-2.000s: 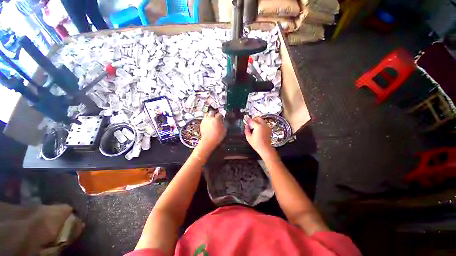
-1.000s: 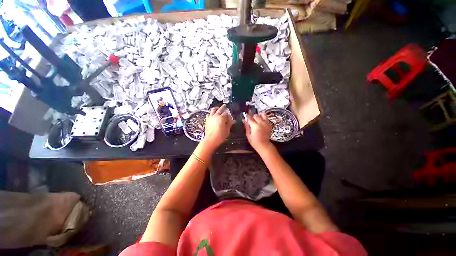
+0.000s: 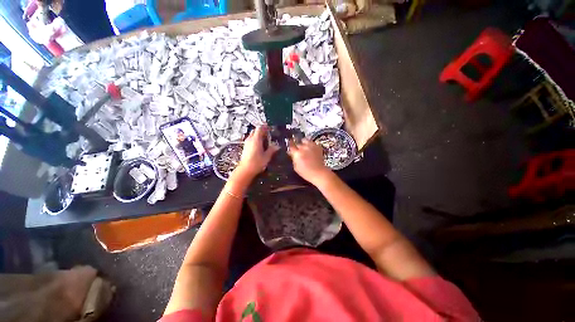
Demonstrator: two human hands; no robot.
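Observation:
The dark green hand press (image 3: 277, 94) stands upright before me, its red knob (image 3: 292, 60) behind the column. My left hand (image 3: 255, 153) is at the left of the press base, fingers bent together. My right hand (image 3: 307, 158) is at the right of the base, fingertips close to the dark fixture. Both hands are small and blurred, so I cannot tell what the fingers hold. The left parts bowl (image 3: 228, 160) holds brassy bits beside my left hand. The right parts bowl (image 3: 336, 149) holds silvery and brassy bits beside my right hand.
Pale housings (image 3: 200, 78) lie heaped behind the press, edged by a wooden board (image 3: 355, 88). A lit smartphone (image 3: 186, 148) leans left of the bowls. A second press (image 3: 53, 116), holed plate (image 3: 92, 173) and two bowls stand far left. An open bag (image 3: 295, 221) of pieces hangs below the table edge.
The camera view has shifted, so the table sits further left. My left fingers have moved slightly back from the press base. My right hand stays beside the base.

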